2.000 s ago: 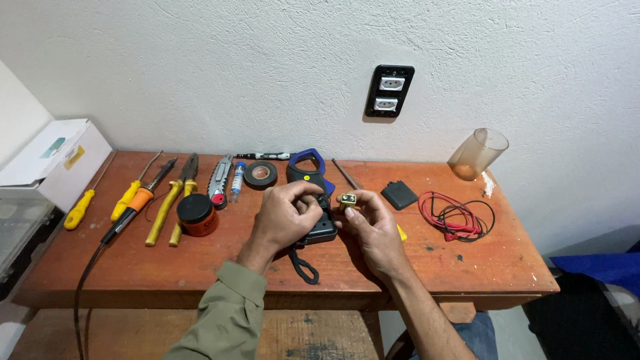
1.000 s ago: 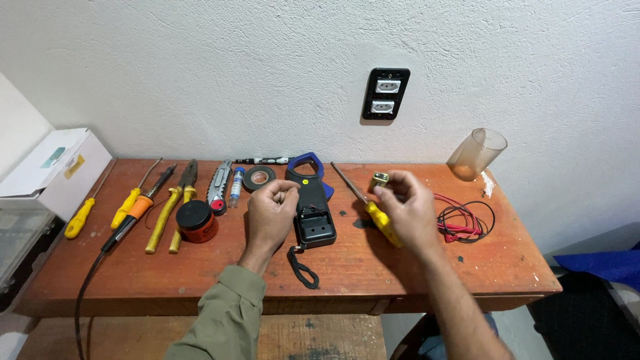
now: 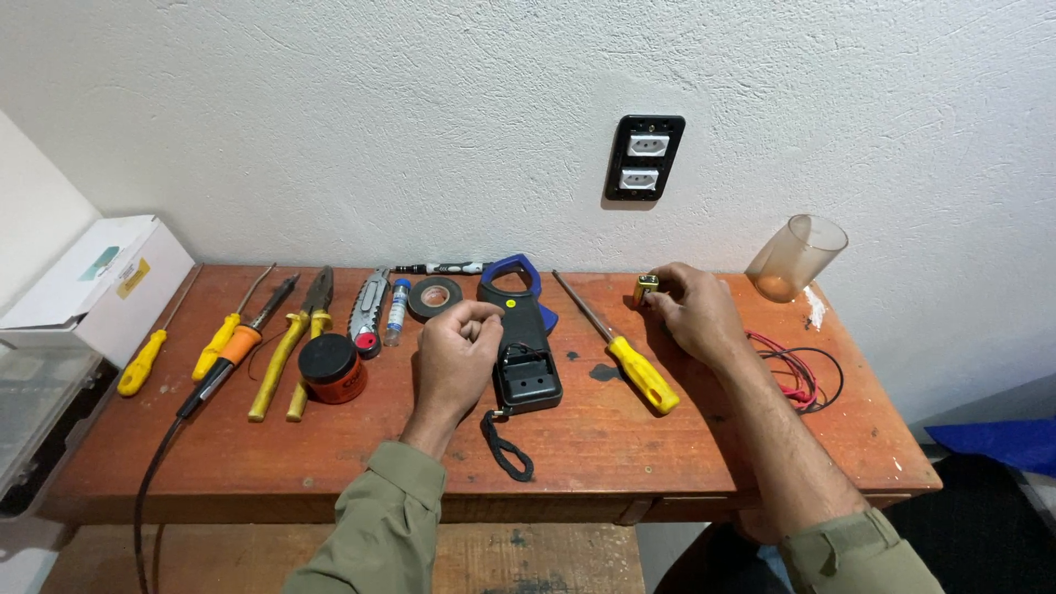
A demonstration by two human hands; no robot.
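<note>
My right hand (image 3: pixel 697 318) grips a 9-volt battery (image 3: pixel 646 289), upright near the bench's back edge. My left hand (image 3: pixel 458 359) is loosely curled beside a clamp meter (image 3: pixel 525 330); whether it holds something small is not visible. The meter lies face down with its battery compartment (image 3: pixel 529 373) uncovered, blue jaw toward the wall and a black wrist strap (image 3: pixel 505 450) at its near end. Between the meter and my right hand lies a yellow-handled screwdriver (image 3: pixel 643 375).
Left of my hands lie electrical tape (image 3: pixel 435 297), a utility knife (image 3: pixel 369 309), a lidded jar (image 3: pixel 334 371), pliers (image 3: pixel 285 359), a soldering iron (image 3: pixel 239 345) and more screwdrivers. Test leads (image 3: pixel 796 371) and a tinted glass (image 3: pixel 799 256) are at the right. Wall sockets (image 3: pixel 646 161) are above.
My right hand has carried the battery away from the meter, right and toward the wall. My left hand has drawn back leftward from the meter, leaving its compartment in view.
</note>
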